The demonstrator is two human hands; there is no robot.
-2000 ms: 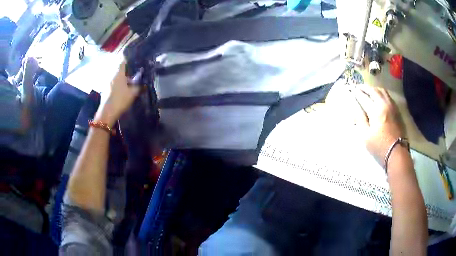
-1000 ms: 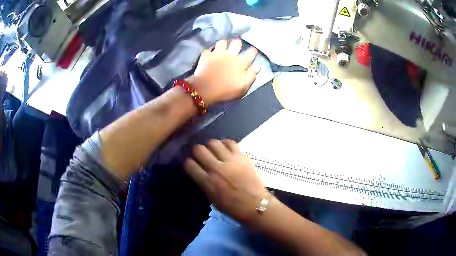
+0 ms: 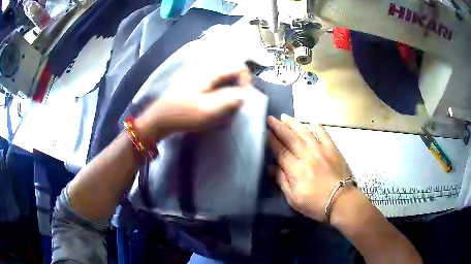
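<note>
The garment panel (image 3: 217, 170), navy with pale grey backing, lies over the table left of the needle and hangs over the front edge; its lower part is blurred. My left hand (image 3: 206, 105) is blurred on the grey side, its fingertips near a folded edge; whether it grips cloth is unclear. My right hand (image 3: 310, 165) lies with spread fingers on the dark cloth edge and the white table, below the needle. The presser foot and needle area (image 3: 281, 59) is just above a dark corner of the cloth, with no hand at it.
The cream sewing machine head (image 3: 382, 20) spans the top right. A dark curved cloth piece (image 3: 385, 72) rests under its arm. Thread snips (image 3: 438, 153) lie at the right on the table (image 3: 392, 154). A turquoise object (image 3: 172, 7) is at the top. Another machine (image 3: 18, 59) stands far left.
The panel has been turned and shifted toward the needle, with more grey side hanging in front. My right hand has left the needle area, gone to the front edge, then moved right and up with the cloth.
</note>
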